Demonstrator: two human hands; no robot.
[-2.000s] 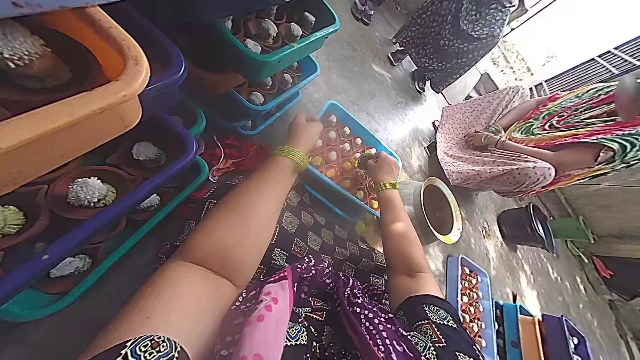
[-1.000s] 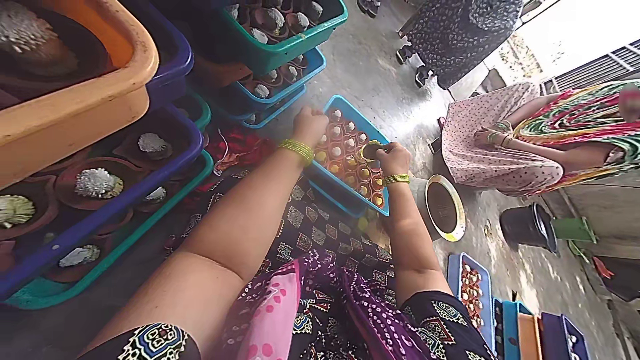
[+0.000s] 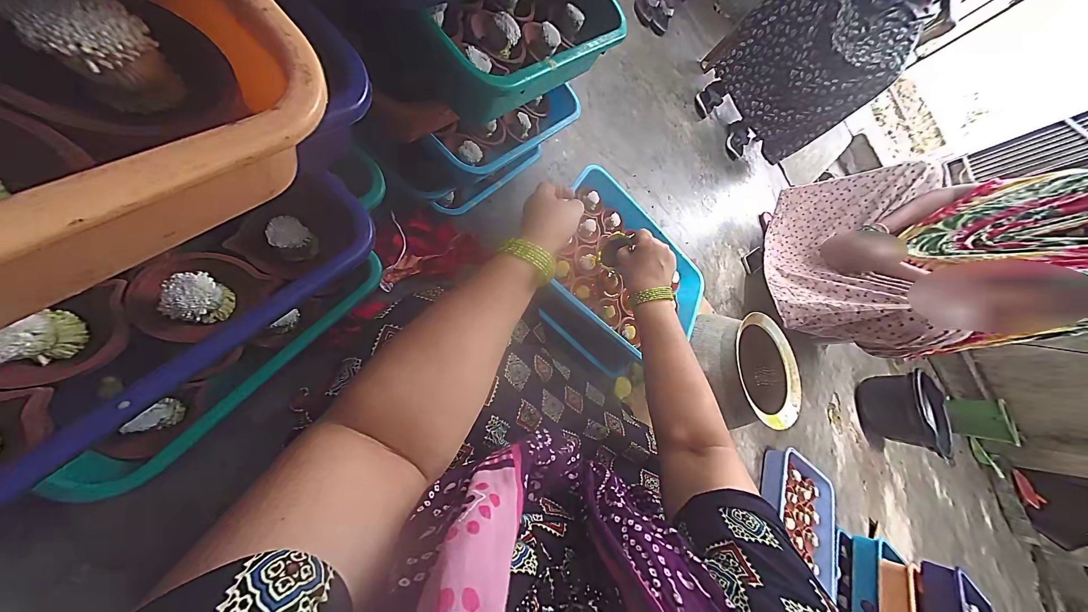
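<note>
A blue plastic tray (image 3: 690, 285) in front of me holds rows of small clay cups (image 3: 586, 259) with white or yellow tufts in them. My left hand (image 3: 552, 217), with fingers curled, is at the tray's near left edge; whether it grips the rim or something small, I cannot tell. Over the cups, my right hand (image 3: 648, 262) holds a small dark round object (image 3: 617, 248), perhaps a small cup, tilted among the rows. Yellow-green bangles circle both wrists.
Stacked orange (image 3: 153, 212), purple and green trays with larger clay bowls and white tufts stand at left. Green and blue trays (image 3: 552, 76) are beyond. A metal pot (image 3: 765, 370) stands right of the tray, then a black bucket (image 3: 901, 412). A seated person (image 3: 858, 263) and a standing person (image 3: 807, 76) are nearby.
My right hand, still holding the dark object, has shifted slightly over the cups. My left hand stays near the tray's edge. The view has moved a little.
</note>
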